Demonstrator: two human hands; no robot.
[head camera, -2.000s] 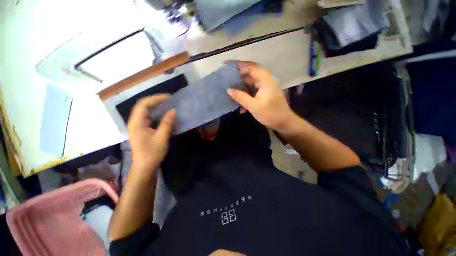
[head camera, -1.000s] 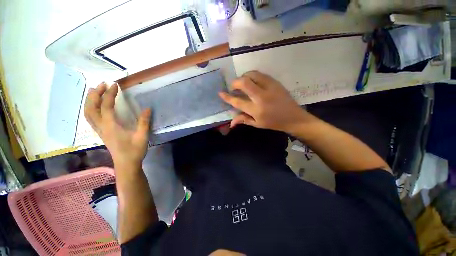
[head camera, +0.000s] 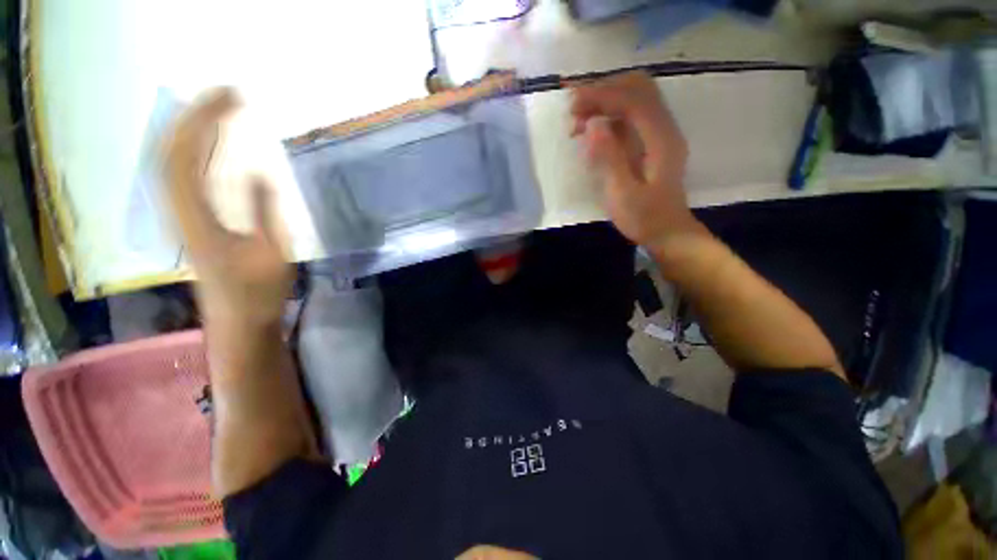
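The clear sewing template (head camera: 514, 164) lies closed at the table's front edge, its brown strip along the far side. A grey fabric piece (head camera: 421, 181) lies under the clear sheet, inside the dark-outlined rectangle. My left hand (head camera: 224, 202) is blurred, left of the template, fingers apart and empty. My right hand (head camera: 640, 153) is raised right of the template, fingers loosely curled, with nothing seen in it. Neither hand touches the template.
The white table (head camera: 98, 164) spans the top. A grey and black stack (head camera: 907, 98) and a slim blue-green item (head camera: 809, 142) lie at right. Blue cloth (head camera: 700, 16) lies at the top. A pink basket (head camera: 137, 438) stands below left.
The template's clear upper sheet, open before, is now folded down over the grey piece. Both hands have let go and moved off to the sides. The grey piece was held up two seconds ago.
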